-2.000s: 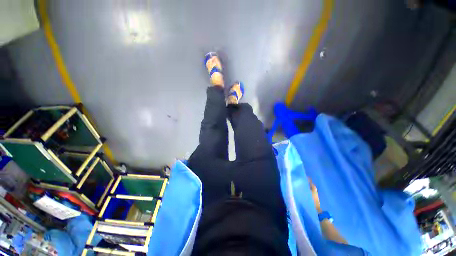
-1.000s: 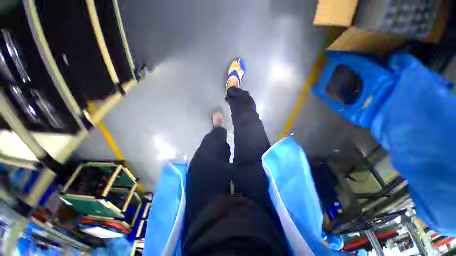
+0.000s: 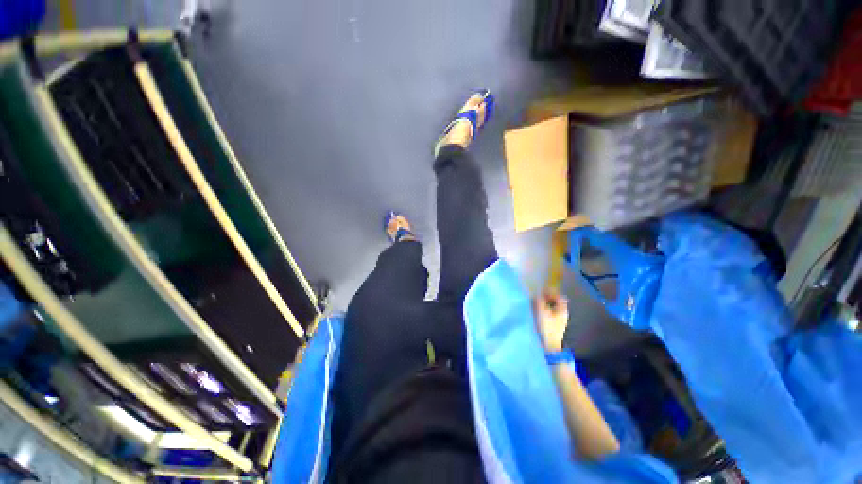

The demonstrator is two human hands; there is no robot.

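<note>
My right hand point(image 3: 552, 312) hangs beside my blue coat at the right, with a blue band on the wrist. It is small and blurred, and I cannot tell whether it holds anything. My left hand is not in view. Nearest ahead at the right, an open brown cardboard box point(image 3: 537, 174) stands with a flap folded out. It holds a stack of clear or grey plastic trays point(image 3: 654, 163) with rows of pockets.
A trolley rack point(image 3: 194, 180) with cream tubes and dark green shelves runs along my left. A person in a blue coat point(image 3: 728, 321) sits at the right by a blue stool point(image 3: 631, 285). Black trays point(image 3: 747, 47) and a red crate point(image 3: 839, 80) stand at the upper right.
I have walked forward along the floor. The rack now fills more of the left side, and the cardboard box has come nearer and lower in view. My right hand has come into view.
</note>
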